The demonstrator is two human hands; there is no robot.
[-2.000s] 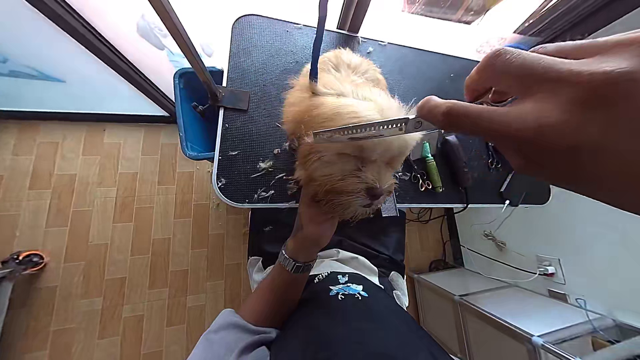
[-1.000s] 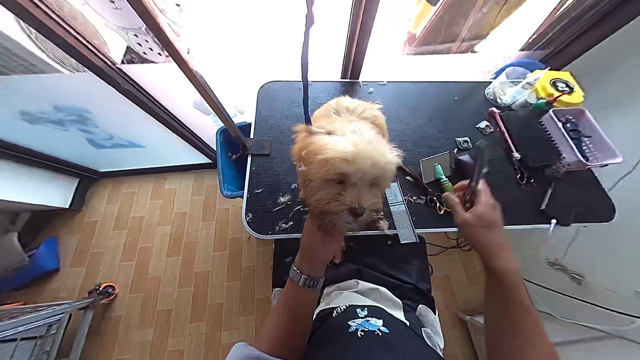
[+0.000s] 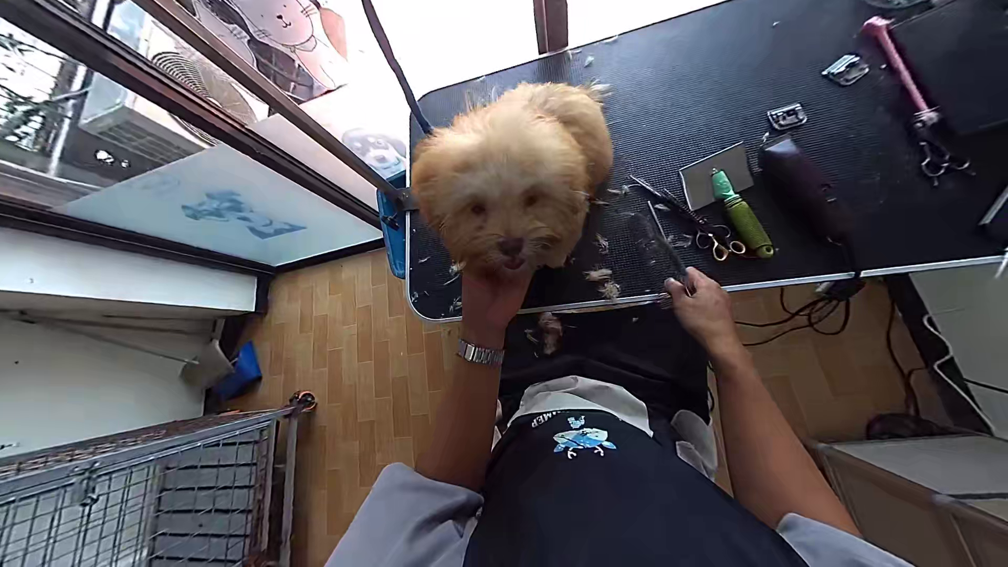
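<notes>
A fluffy light-brown dog [image 3: 516,173] is at the left end of the black grooming table [image 3: 661,94], facing me. My left hand [image 3: 494,298] holds it under the chin; the fingers are partly hidden by its fur. At the table's front edge my right hand [image 3: 697,303] grips a grooming comb [image 3: 665,240], blurred, its teeth side toward the dog. Just right of it lie scissors with gold-coloured handles [image 3: 718,242], a green-handled tool [image 3: 743,213] and a dark electric clipper [image 3: 803,189]. Tufts of cut hair [image 3: 605,287] are scattered near the dog.
A dark leash [image 3: 394,67] hangs down behind the dog beside a metal post [image 3: 268,87]. Clipper blades [image 3: 787,116] and pink-handled scissors [image 3: 906,75] lie farther right. A blue bin [image 3: 391,236] is at the table's left end. A wire cage [image 3: 213,480] stands at lower left.
Thinning shears were in my right hand at the dog's head two seconds ago; that hand is now lower at the table edge with the comb. My left hand stays under the chin.
</notes>
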